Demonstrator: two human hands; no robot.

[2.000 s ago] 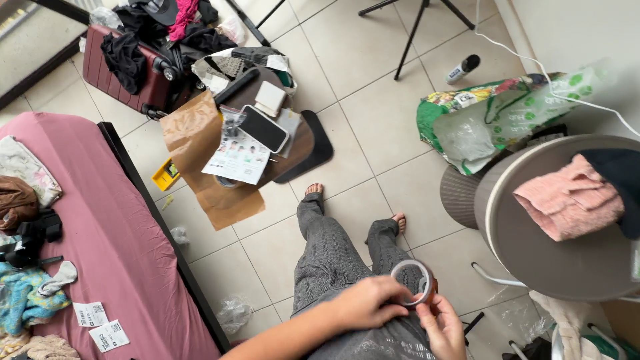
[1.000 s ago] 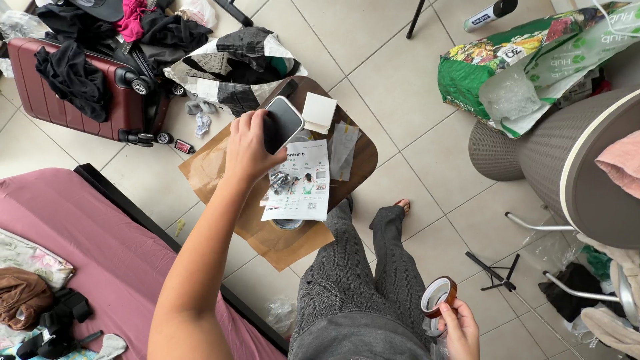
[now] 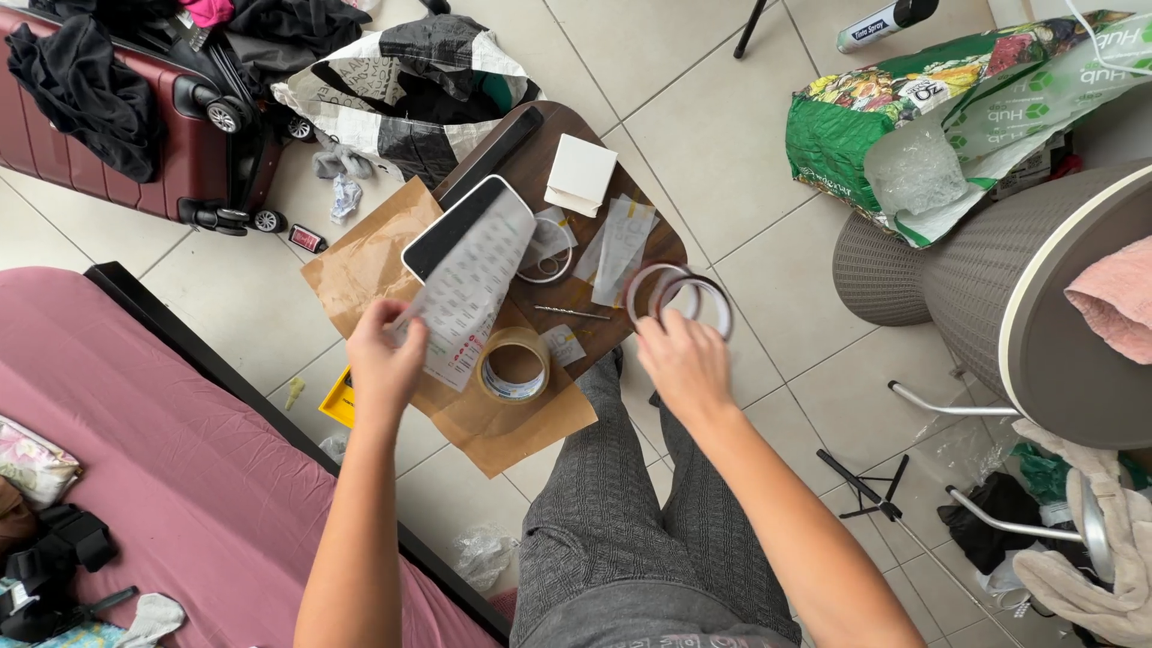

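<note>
My left hand point(image 3: 387, 346) pinches a printed paper sheet point(image 3: 468, 297) by its edge, over a small brown table point(image 3: 630, 252). Rolls of tape point(image 3: 681, 299), blurred, are in the fingers of my right hand point(image 3: 686, 364) at the table's right edge. A smartphone point(image 3: 463, 229) lies partly under the sheet. Beside the sheet, a wide roll of packing tape point(image 3: 514, 364) rests on brown paper point(image 3: 369, 261). Also on the table are a white box point(image 3: 581, 173), a coiled white cable point(image 3: 551, 270), a drill bit point(image 3: 571, 312) and small clear plastic bags point(image 3: 624, 243).
A bed with a pink sheet point(image 3: 180, 432) lies left, below an open maroon suitcase point(image 3: 180, 135). A patterned bag point(image 3: 405, 90) stands behind the table. At right are a green shopping bag point(image 3: 837, 135), a round grey table point(image 3: 1071, 306) and a small tripod point(image 3: 877, 499).
My left hand has let go of the phone and now holds the paper sheet, lifted off the packing tape. My right hand has moved up to the table with tape rolls.
</note>
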